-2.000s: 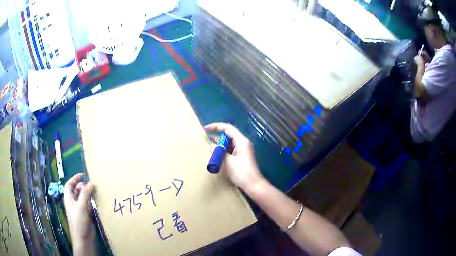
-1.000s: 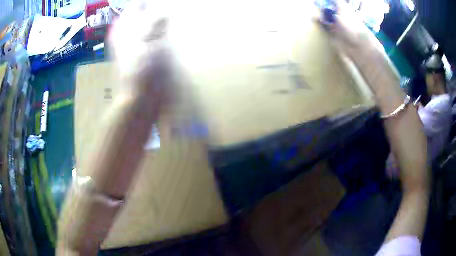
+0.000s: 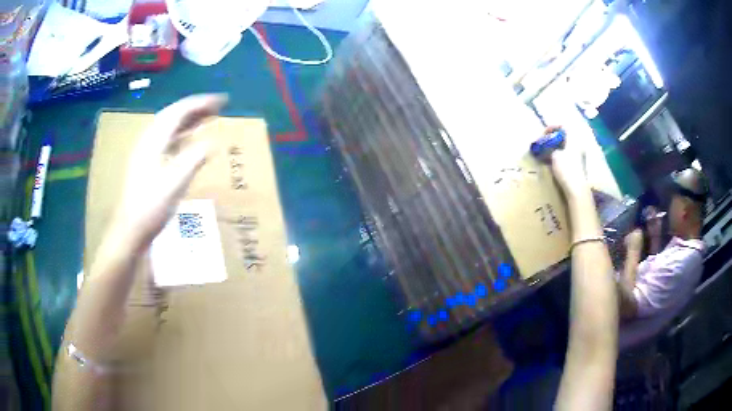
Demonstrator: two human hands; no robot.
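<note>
A cardboard sheet (image 3: 249, 321) with handwriting lies on the green mat in front of me, with a white QR label (image 3: 210, 253) on it. My left hand (image 3: 180, 144) is blurred above its upper left part, fingers apart and holding nothing. A tall tray stack (image 3: 401, 185) of thin layers stands to the right, with blue corner marks on its near edge. A cardboard sheet with handwriting (image 3: 526, 241) lies on top of the stack. My right hand (image 3: 566, 160) is over that sheet's right side, shut on the blue marker (image 3: 548, 144).
A white paint marker (image 3: 40, 181) and a small blue crumpled wad (image 3: 22, 233) lie at the left. A red box (image 3: 149, 40) is at the back beside a white object and cable. Another person in pale pink (image 3: 670, 261) is at the right.
The handwritten cardboard sheet has moved from the mat onto the tray stack, uncovering the sheet with the QR label. My left hand has moved back over the lower sheet. My right hand has kept the marker.
</note>
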